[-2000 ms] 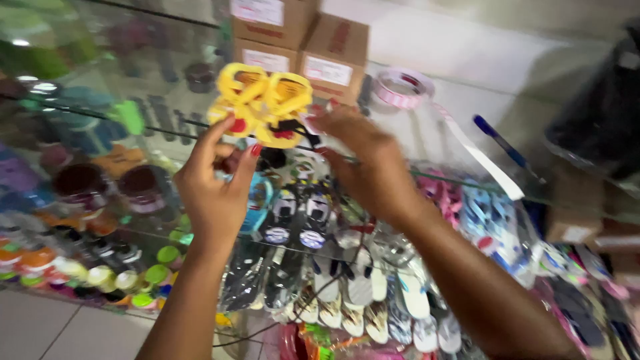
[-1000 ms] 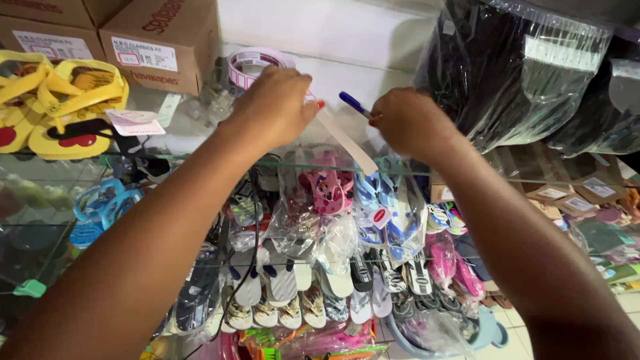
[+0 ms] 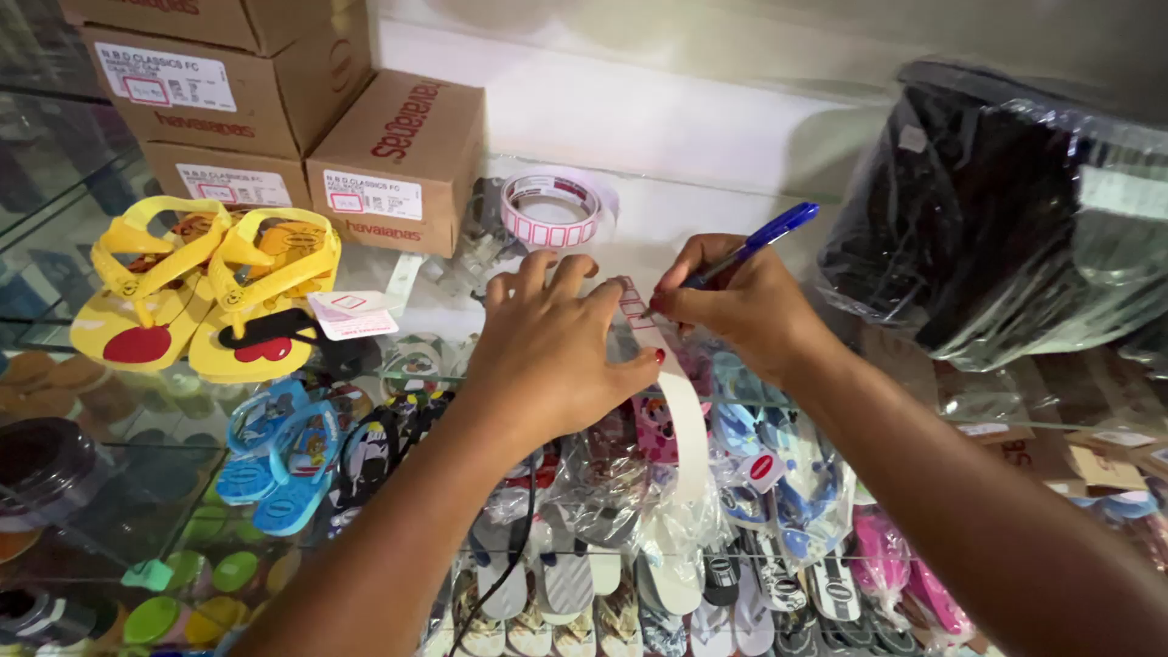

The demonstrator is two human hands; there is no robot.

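Note:
My right hand (image 3: 744, 306) grips a blue ballpoint pen (image 3: 753, 239), its tip down at a strip of red-bordered price labels (image 3: 636, 306) on the glass shelf. My left hand (image 3: 557, 351) is spread over the shelf, its fingertips at the left side of the strip and the thumb near its lower part. The bare white end of the backing strip (image 3: 683, 420) hangs over the shelf's front edge. Behind my left hand sits the label roll (image 3: 550, 228). A pair of yellow child's sandals (image 3: 260, 265) with a paper tag (image 3: 351, 315) lies at the left.
Cardboard shoe boxes (image 3: 397, 151) are stacked at the back left. Black items in clear plastic (image 3: 995, 201) stand at the right. Below the glass edge are flip-flops, including a blue pair (image 3: 287, 456), and many bagged ones. A dark cable (image 3: 525, 547) hangs in front.
Two seconds ago my hands were at the yellow sandals; one second ago these lay on the shelf. The right hand now has the pen upright-slanted at the labels, and the left hand has spread beside the strip.

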